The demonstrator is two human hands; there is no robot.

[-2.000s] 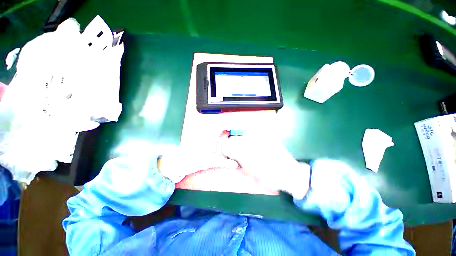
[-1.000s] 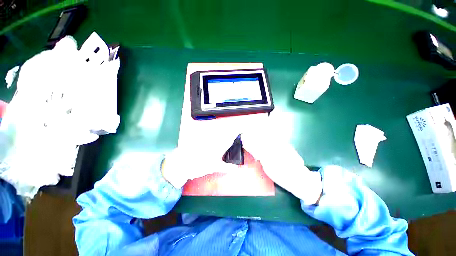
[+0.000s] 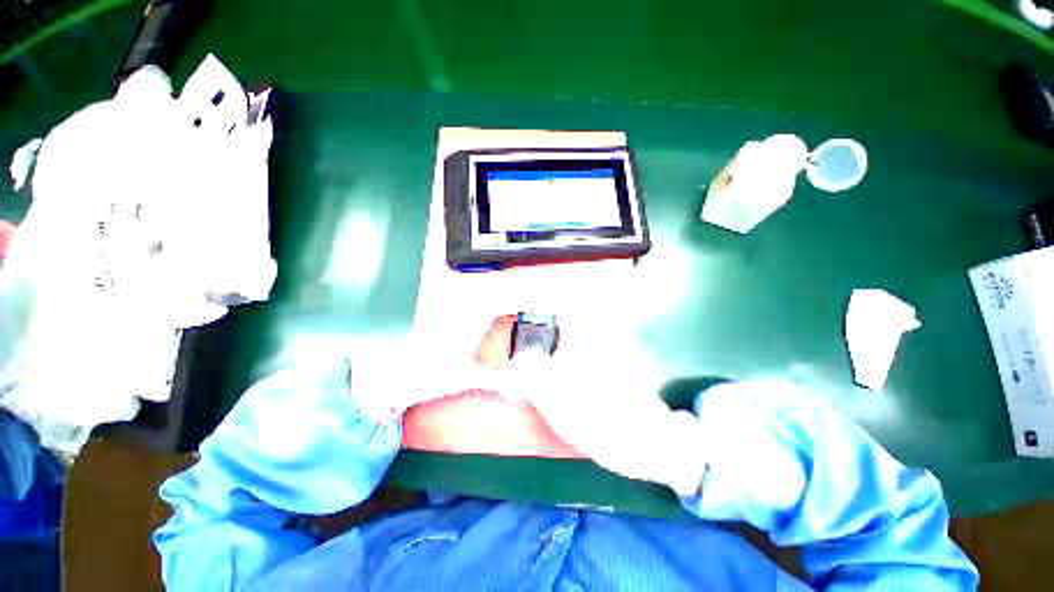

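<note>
A small black module (image 3: 535, 334) with a bluish end pointing away from me is held over the red-orange mat (image 3: 485, 426). My right hand (image 3: 601, 399), in a white glove, is shut on it from below. My left hand (image 3: 433, 368), also white-gloved, is close beside it at the left; glare washes out its fingers, so its hold cannot be told. The black tablet (image 3: 549, 206) lies face up on the mat's far part, its screen lit white and blue.
A large heap of white bags (image 3: 150, 231) is at left over a dark tray. A white bottle (image 3: 754, 183) with its round lid open is at the far right of the mat. A folded white wipe (image 3: 878, 335) and a white carton (image 3: 1019, 347) are at right.
The module has turned in my hands: its broad face and bluish end now show, where a dark wedge showed a second ago. The tablet stays on the mat.
</note>
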